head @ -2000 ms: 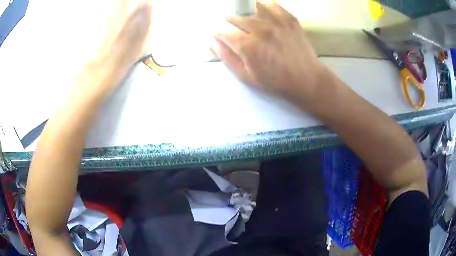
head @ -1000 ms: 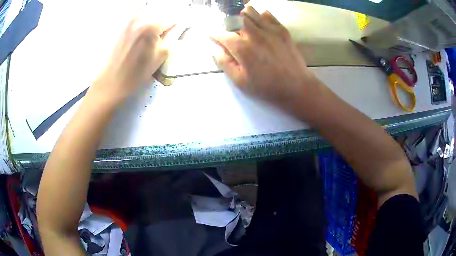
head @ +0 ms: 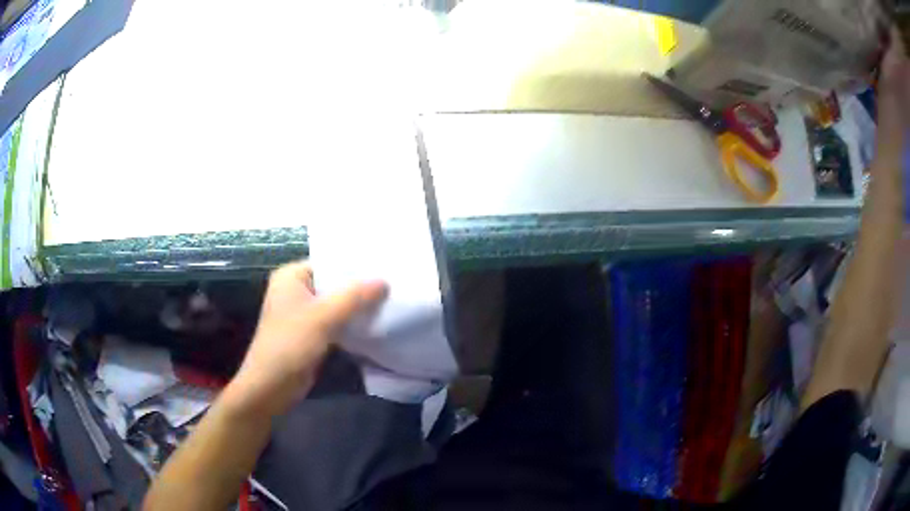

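My left hand (head: 304,329) holds a white-looking fabric piece (head: 384,269) by its lower part at the table's front edge. The piece hangs over the green edge, with a thin dark line along its right side; its upper part merges into the lamp glare. My right hand (head: 893,75) is far right at the picture's rim, partly cut off, beside a grey printed package (head: 798,40). Whether it grips anything cannot be told. The needle area is lost in glare.
Scissors (head: 733,137) with red and orange handles lie right of the bed plate (head: 559,85). A small dark tray (head: 830,158) is beside them. Blue (head: 649,369) and red (head: 713,369) baskets stand under the table. Fabric pieces fill the left basket (head: 35,419). A grey strip lies upper left.
My left hand has moved from the machine down to the front edge with the fabric. My right hand has left the needle area and reached far right. The view has shifted.
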